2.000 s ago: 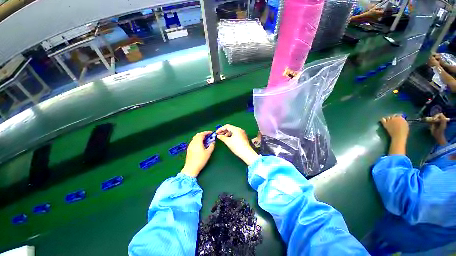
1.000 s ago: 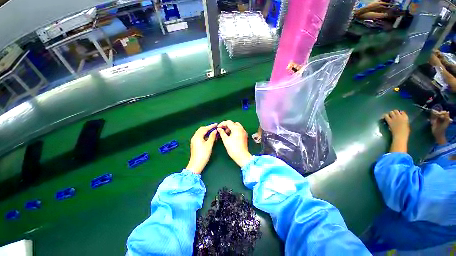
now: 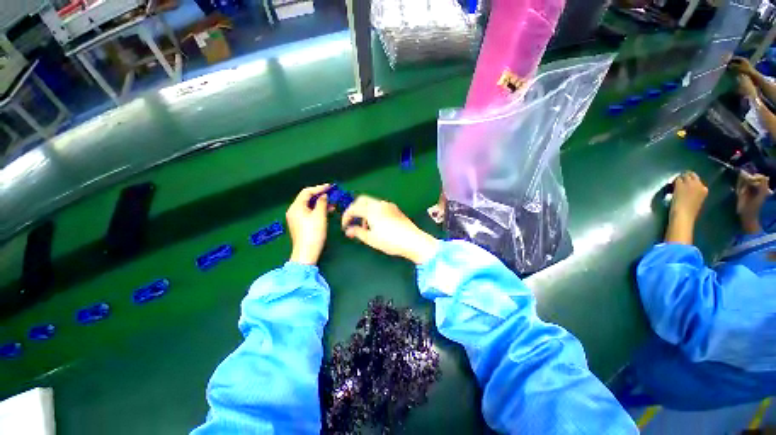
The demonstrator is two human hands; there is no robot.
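Note:
My left hand [image 3: 309, 223] holds a blue module [image 3: 339, 197] by its left end, over the near side of the green conveyor belt [image 3: 281, 183]. My right hand [image 3: 379, 226] is just right of the module, fingers curled and slightly blurred; whether it holds a small part cannot be told. A loose pile of shiny black parts [image 3: 383, 365] lies on the bench between my forearms. Other blue modules [image 3: 214, 257] lie spaced in a row on the belt to the left. One more blue module [image 3: 407, 157] lies on the belt beyond my hands.
A clear bag [image 3: 502, 187] with black parts stands right of my hands, before a pink-wrapped post [image 3: 515, 51]. Black housings [image 3: 130, 219] lie on the belt's far side. A white object [image 3: 27, 413] is at lower left. Another worker's hand [image 3: 687, 197] is at right.
The blue row and black housings have shifted left in view. My hands have moved apart, the left one leftward with the blue module now more visible. The blue module beyond has shifted slightly left.

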